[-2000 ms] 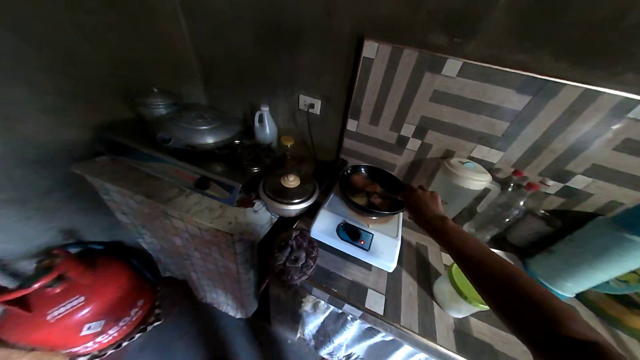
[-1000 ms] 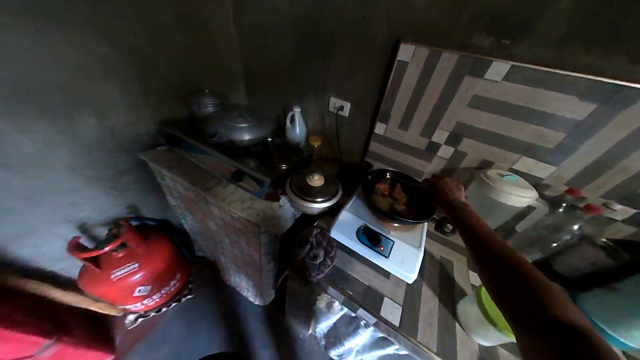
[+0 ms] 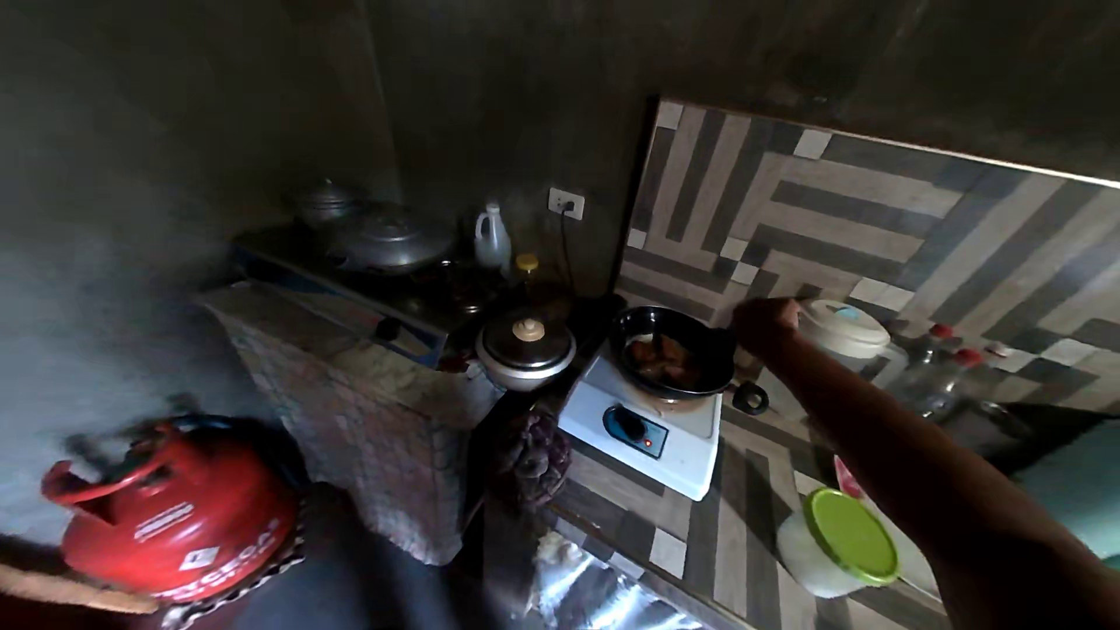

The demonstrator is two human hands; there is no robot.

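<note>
My right hand (image 3: pixel 766 325) is closed around the handle of a black frying pan (image 3: pixel 626 350), just right of the pan's rim. The handle is mostly hidden by my fingers. Pieces of browned food (image 3: pixel 665 359) lie inside the pan. Beneath it is a white electric hot plate (image 3: pixel 691 472) with a dark dial (image 3: pixel 626 424) and a small lit red light; the pan looks slightly tilted, and whether it touches the plate is unclear. My left hand is out of the frame.
A lidded pot (image 3: pixel 525 372) stands left of the hot plate. A lime-lidded container (image 3: pixel 809 551), a cream pitcher (image 3: pixel 842 328) and red-capped bottles (image 3: pixel 932 385) are at the right. A gas stove (image 3: pixel 411 337) with a large lidded pan (image 3: pixel 389 241) is farther left; a red gas cylinder (image 3: pixel 188 516) is below.
The pan in my right hand has shifted and tilted over the hot plate, and the food in it has moved. The view has turned somewhat.
</note>
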